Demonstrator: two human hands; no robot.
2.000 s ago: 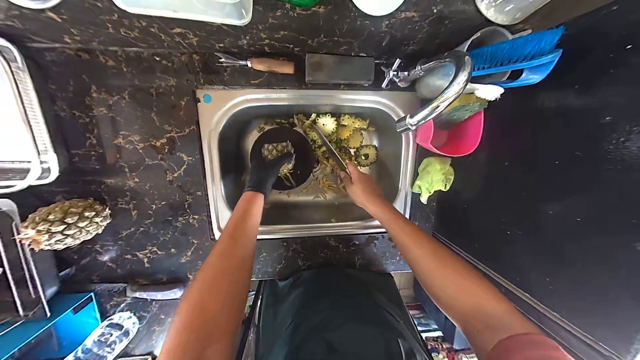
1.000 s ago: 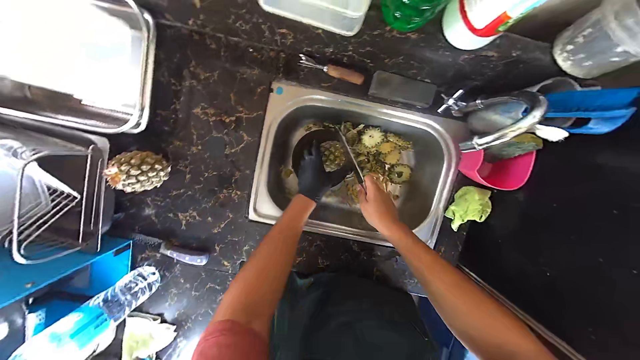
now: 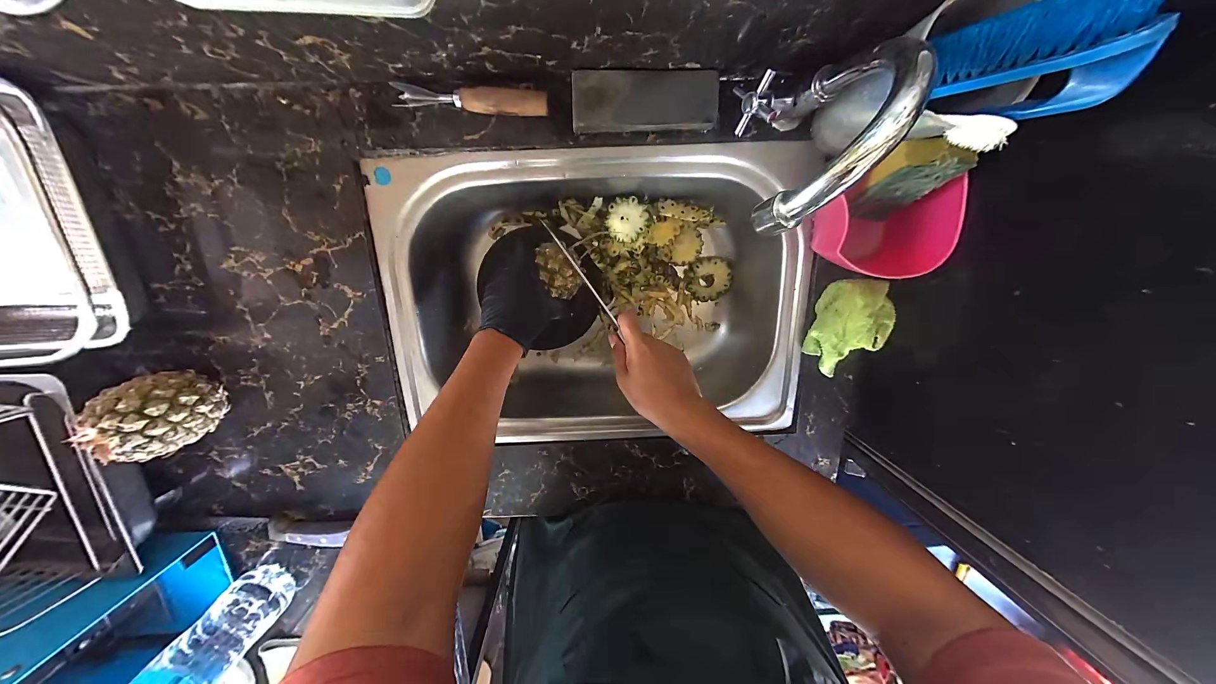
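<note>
In the steel sink (image 3: pixel 750 385), my left hand (image 3: pixel 518 294), in a black glove, grips a pineapple (image 3: pixel 558 271) over a round black dish or board (image 3: pixel 573 328). The glove and the dark surface blend, so the fingers are hard to make out. My bare right hand (image 3: pixel 655 370) is closed on the handle of a knife (image 3: pixel 581 273), whose blade lies slantwise against the pineapple's right side. Pineapple peel and cut end slices (image 3: pixel 708 278) are heaped in the sink to the right of the blade.
A whole pineapple (image 3: pixel 157 415) lies on the counter at left. Behind the sink are a wooden-handled tool (image 3: pixel 502 101), a sharpening stone (image 3: pixel 645 101) and the faucet (image 3: pixel 845 185). At right are a pink container (image 3: pixel 893 233), a green cloth (image 3: pixel 850 323) and a blue brush (image 3: pixel 1045 43).
The view has swung over and back since the middle frame. Both hands stay in the sink, the left at the pineapple and the right on the knife, whose blade remains beside the fruit.
</note>
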